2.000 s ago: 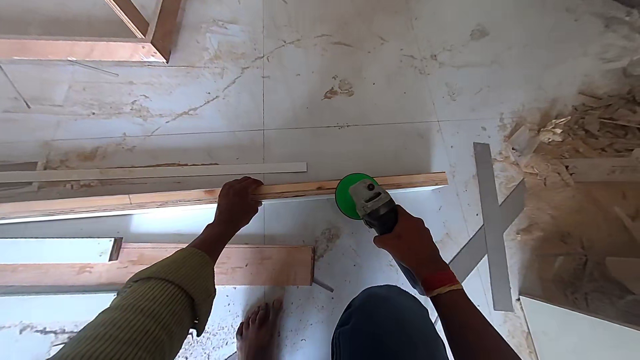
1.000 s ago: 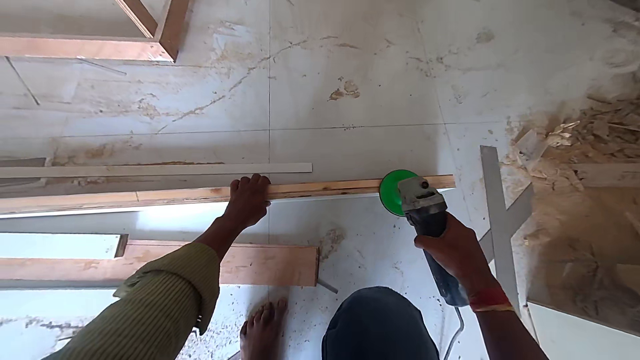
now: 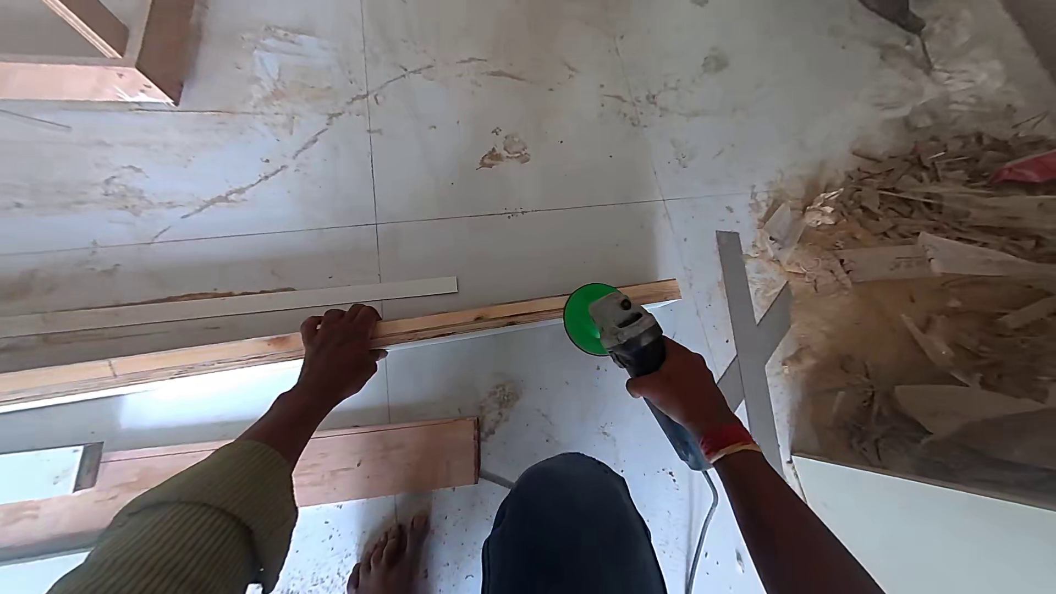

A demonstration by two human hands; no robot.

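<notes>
A long wooden board [image 3: 487, 318], its plywood edge facing up, runs from the left edge of the view to right of centre. My left hand [image 3: 340, 351] grips it near its middle, fingers over the top edge. In my right hand [image 3: 681, 388] is an angle grinder [image 3: 631, 334] with a green disc [image 3: 587, 319]. The disc lies over the board's upper edge, a little short of its right end. Whether the disc spins or touches the wood I cannot tell. A cord [image 3: 704, 528] trails from the grinder's rear end.
A thin white strip [image 3: 412, 288] lies beyond the board. Nearer me are a reddish wooden plank [image 3: 396, 462] and my bare foot [image 3: 392, 554]. Crossed grey strips [image 3: 752, 355] lie to the right, beside a heap of wood scraps [image 3: 932, 198]. A wooden frame [image 3: 161, 49] stands at the upper left.
My right hand first moved the grinder rightward along the board toward its right end; it is now slightly back to the left. My left hand stays on the board.
</notes>
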